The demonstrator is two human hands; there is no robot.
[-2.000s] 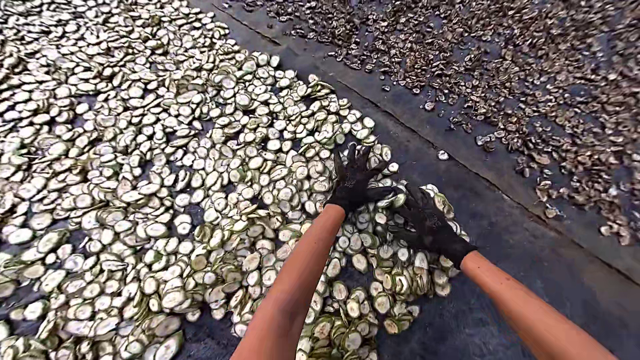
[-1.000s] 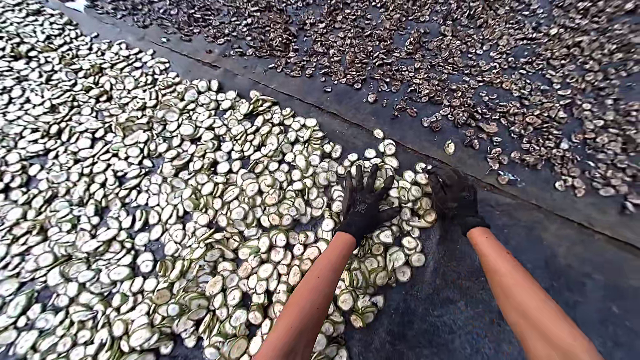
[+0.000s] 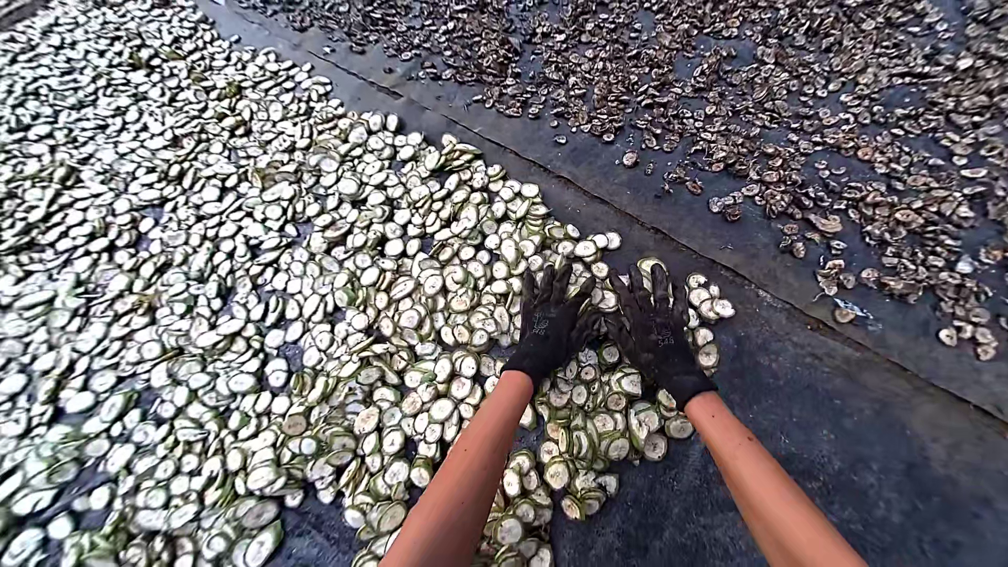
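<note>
Pale round vegetable slices with green rims (image 3: pixel 441 291) lie in a thick, uneven layer over a dark sheet. My left hand (image 3: pixel 551 319), in a black glove, rests palm down on the slices near the layer's right edge, fingers spread and pointing away from me. Close beside it, my right hand (image 3: pixel 654 327), gloved alike, lies flat on the slices with its fingers apart. The two thumbs almost meet. Some slices show between the hands and just right of the right hand. What lies beneath the palms is hidden.
Brown, shrivelled dried slices (image 3: pixel 787 150) cover the upper right. A seam or crease (image 3: pixel 583 189) in the dark sheet (image 3: pixel 787 441) runs diagonally between the two layers. A small pale scrap (image 3: pixel 853 307) lies beyond the seam, near the dried slices.
The hands were farther apart one second ago, the right one at the outer edge of the slices; now they lie side by side. The view has shifted somewhat.
</note>
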